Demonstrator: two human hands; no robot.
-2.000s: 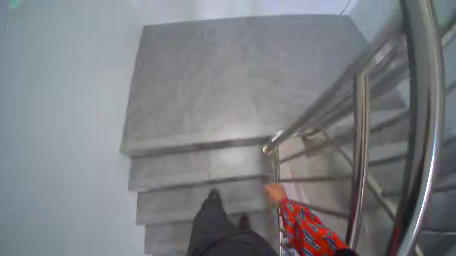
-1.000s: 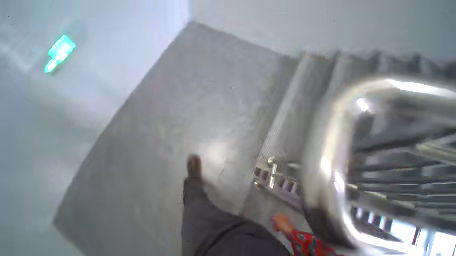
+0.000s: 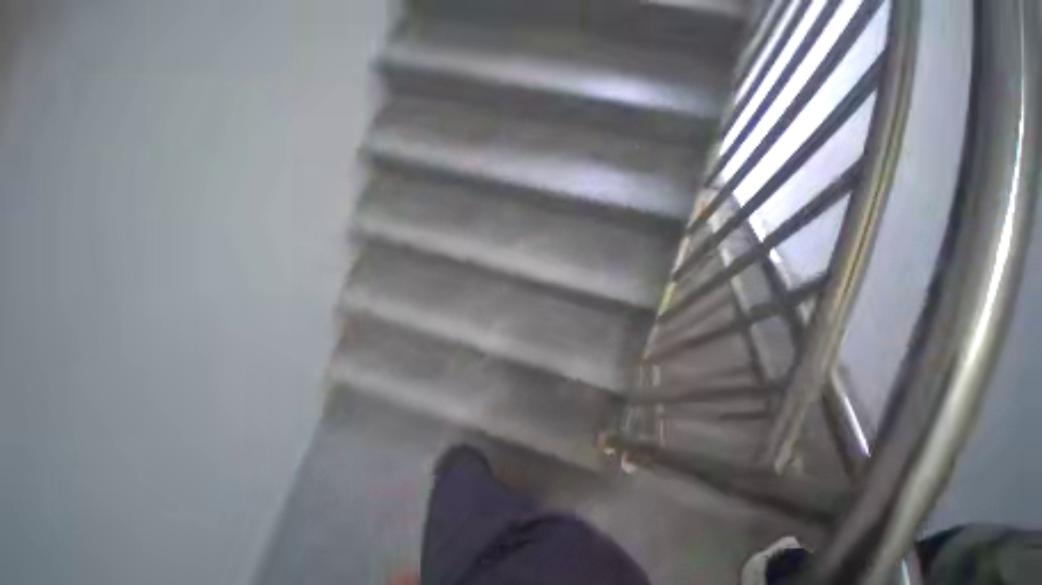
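A shiny steel handrail [image 3: 983, 309] curves down the right side, with a second rail [image 3: 863, 240] and slanting bars beside it. Grey steps [image 3: 503, 274] fill the middle and lead away from me. My dark trouser leg and shoe [image 3: 469, 486] are at the bottom, on the grey floor at the head of the steps. A small blurred reddish patch [image 3: 403, 578] is cut off by the bottom edge; it may be part of my left hand, but its grip cannot be seen. My right hand is not in view.
A pale wall [image 3: 171, 251] runs along the left of the steps. A white-and-dark shoe [image 3: 777, 562] and dark greenish clothing [image 3: 983, 554] of another person show at the bottom right, by the handrail. More steps [image 3: 714, 343] show through the bars.
The view has turned from the landing and rail bend to another flight of steps. The hand with the red patterned sleeve and the green lit sign have left the picture.
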